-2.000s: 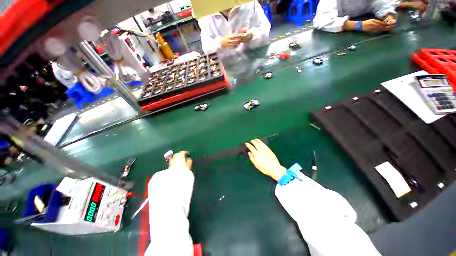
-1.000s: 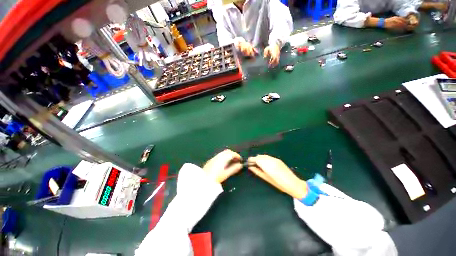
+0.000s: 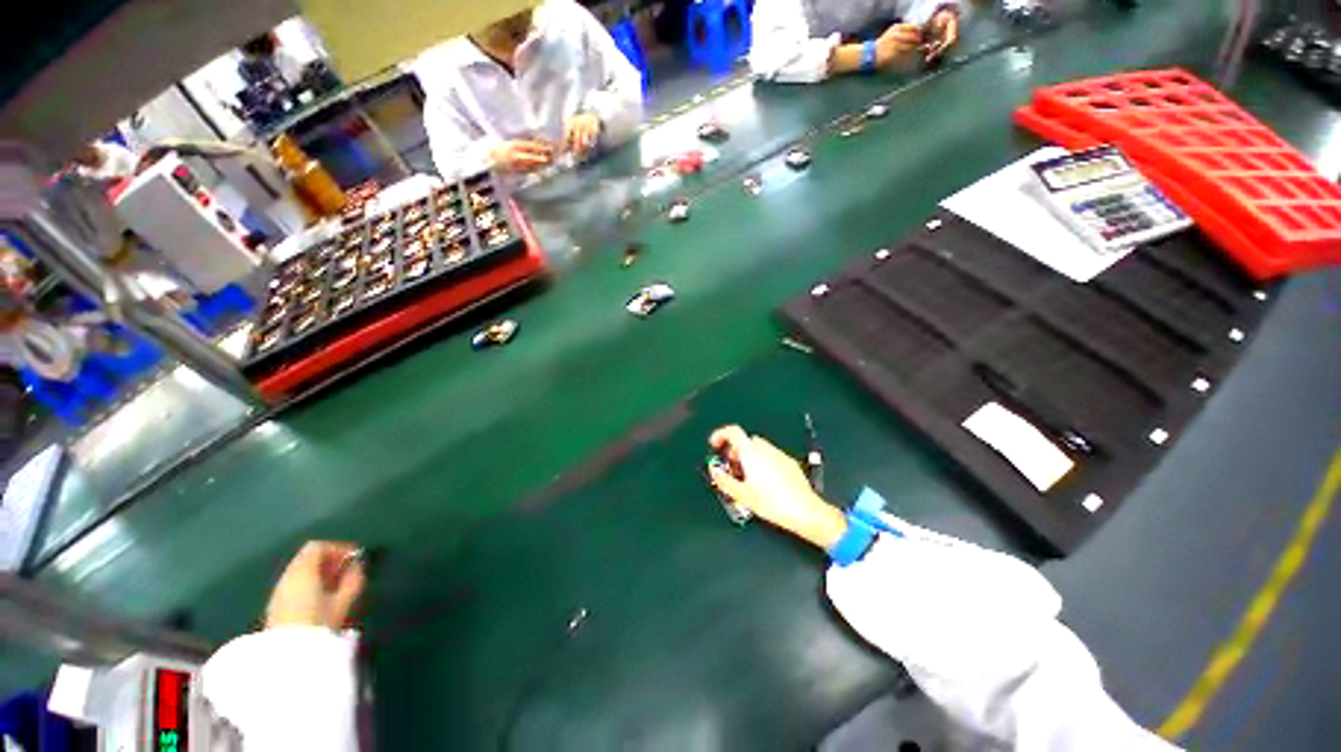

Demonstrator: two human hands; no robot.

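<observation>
My right hand, with a blue band at the wrist, is at the middle of the green mat. Its fingers are closed on a small electronic unit with shiny parts. A slim dark and silver tool lies just beyond that hand. My left hand is low at the left, fingers curled and blurred. A tiny glint shows at its fingertips; I cannot tell whether it holds something. A small shiny loose part lies on the mat between the hands.
A black compartment tray lies at right with a white label, paper and calculator; a red tray is behind. Units lie farther up the bench. A filled parts tray and power supply are left. People sit opposite.
My hands were together at mid-mat and are now apart, the left one out to the left. A unit now shows in my right hand. The view has turned to the right.
</observation>
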